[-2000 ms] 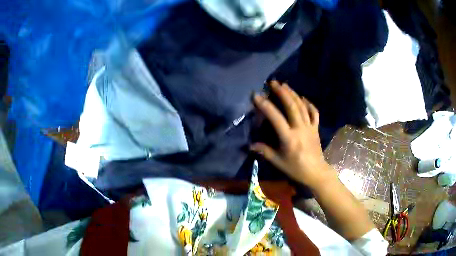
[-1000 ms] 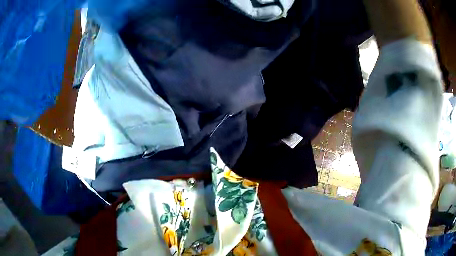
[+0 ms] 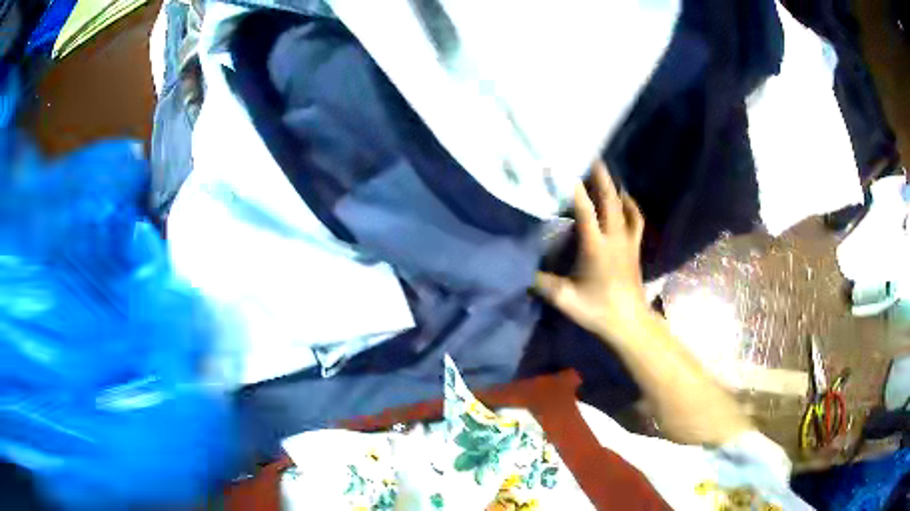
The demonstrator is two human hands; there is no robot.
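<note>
A pile of garments lies in front of me. Grey-navy cloth (image 3: 429, 240) is in the middle, black cloth (image 3: 698, 150) on the right and a pale white-blue piece (image 3: 289, 289) on the left. A large white piece (image 3: 539, 90) covers the top middle. My right hand (image 3: 604, 259) is on the dark cloth near the tip of the white piece, fingers spread; whether it pinches any cloth is blurred. A large blue plastic bag (image 3: 100, 329) fills the left side. My left hand is not visible.
Shears with red and yellow handles (image 3: 824, 409) lie on the brown table (image 3: 738, 289) at the right. A white bundle (image 3: 878, 245) is at the right edge, a white cloth patch (image 3: 803, 140) above. Folded yellow-green cloth (image 3: 95, 22) is at the top left.
My right arm, stretched far forward a second ago, is back with the hand on the cloth. The blue bag has moved down on the left. The white piece now covers the upper middle.
</note>
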